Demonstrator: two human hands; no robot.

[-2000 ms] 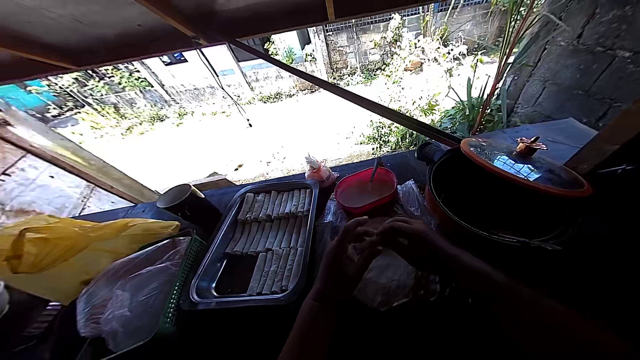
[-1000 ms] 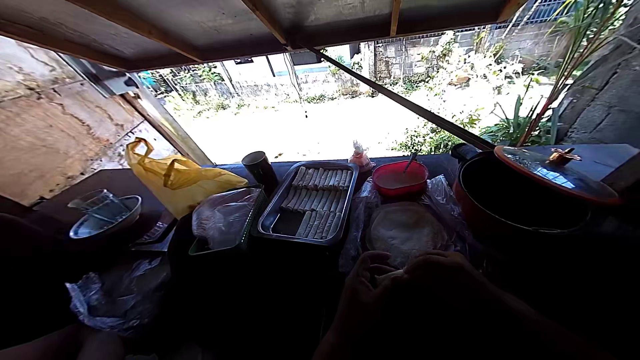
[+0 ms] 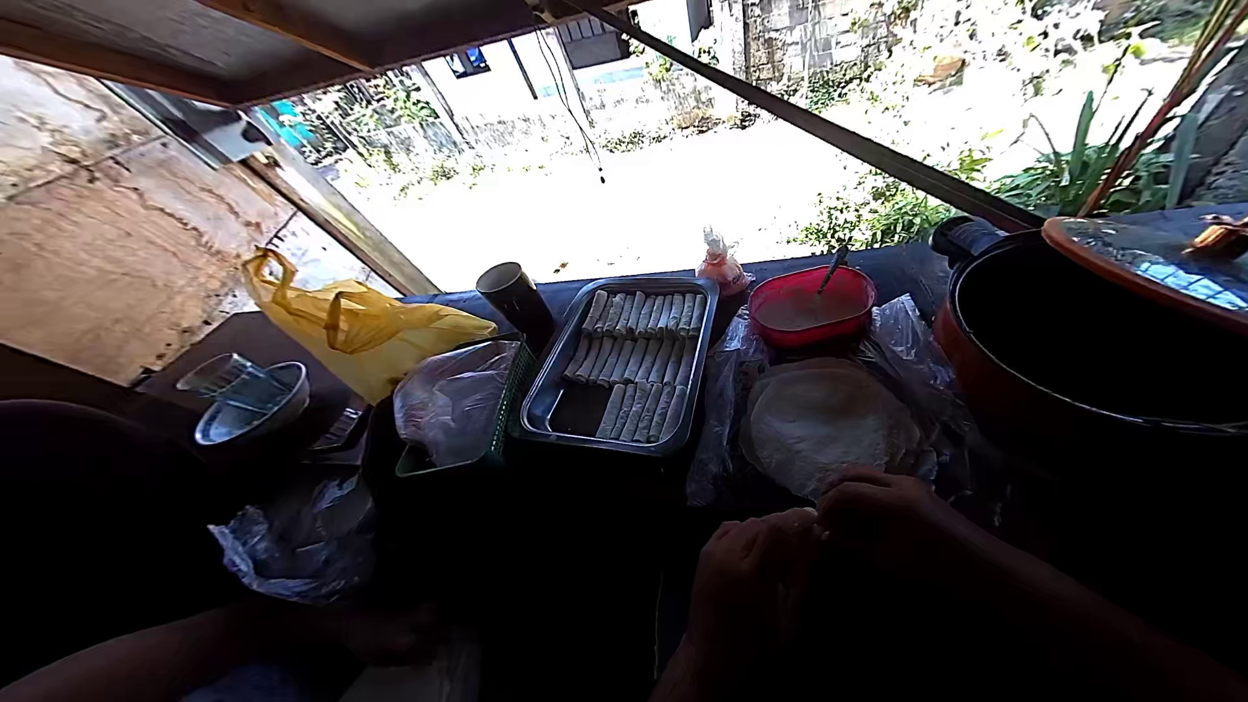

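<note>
My left hand (image 3: 756, 561) and my right hand (image 3: 873, 507) are close together just below a stack of round thin wrappers (image 3: 819, 419) on clear plastic. Deep shadow hides what lies between my fingers; only a small pale bit shows at the fingertips. Left of the wrappers, a metal tray (image 3: 534, 414) holds rows of thin uncooked rolls (image 3: 634, 361), with a bare patch at its lower left corner. Behind the wrappers sits a red plastic bowl (image 3: 811, 331) of pale mixture, a spoon handle (image 3: 835, 265) standing in it.
A large pot (image 3: 975, 361) with its glass lid (image 3: 1131, 258) askew is at right. Leftward are a dark cup (image 3: 517, 302), a green basket (image 3: 507, 400) with a plastic bag, a yellow bag (image 3: 390, 336) and a bowl with glasses (image 3: 258, 409). Another person's arm (image 3: 195, 643) is at lower left.
My hands, raised in front of the wrappers two seconds ago, are now lower, below the stack. The view has shifted.
</note>
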